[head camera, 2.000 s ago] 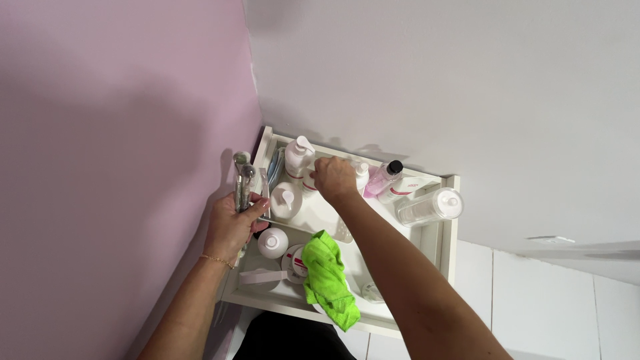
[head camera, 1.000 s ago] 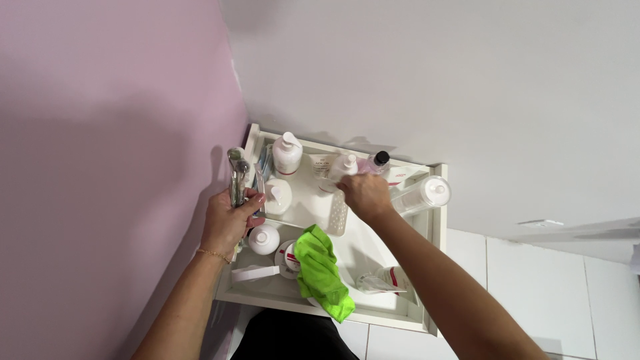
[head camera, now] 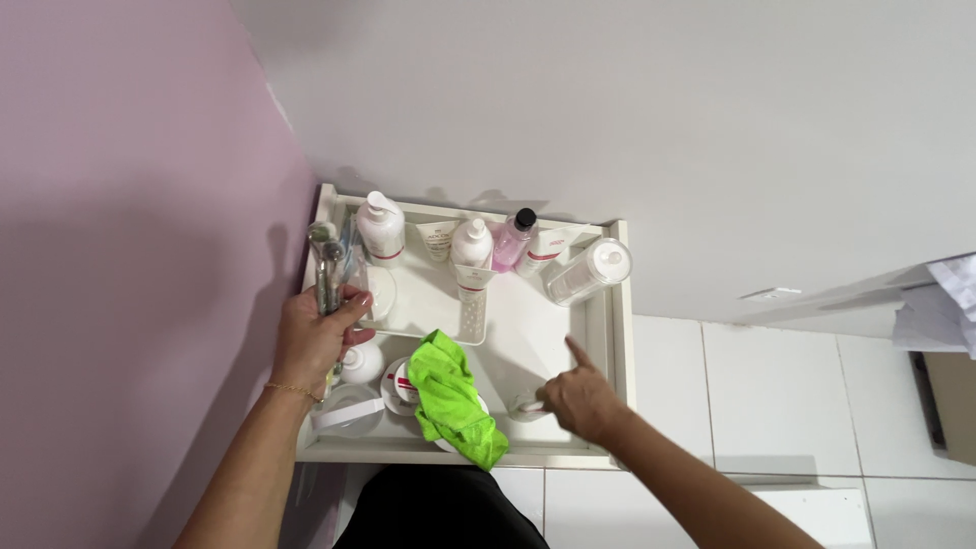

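My left hand (head camera: 316,335) holds a bundle of brushes (head camera: 328,263) upright at the left edge of a white wooden tray (head camera: 621,343). My right hand (head camera: 583,400) is over the tray's lower right, index finger stretched out, its other fingers at a small white tube or container (head camera: 528,406) that it partly hides; whether it grips it is unclear. A bright green cloth (head camera: 454,400) lies over round jars (head camera: 398,387). Along the back stand a white pump bottle (head camera: 381,232), a smaller one (head camera: 471,245), a pink bottle with black cap (head camera: 512,242), and several tubes (head camera: 545,248).
A clear cylindrical container (head camera: 591,273) leans at the right end. A white perforated basket (head camera: 473,324) holds bottles and tubes. A pink wall (head camera: 137,229) borders the left, a grey wall (head camera: 610,99) the back. White floor tiles (head camera: 667,389) lie at right.
My right hand has moved from the bottles at the back to the tray's lower right. A small tube now stands in front of the smaller pump bottle. My left hand still holds the brushes.
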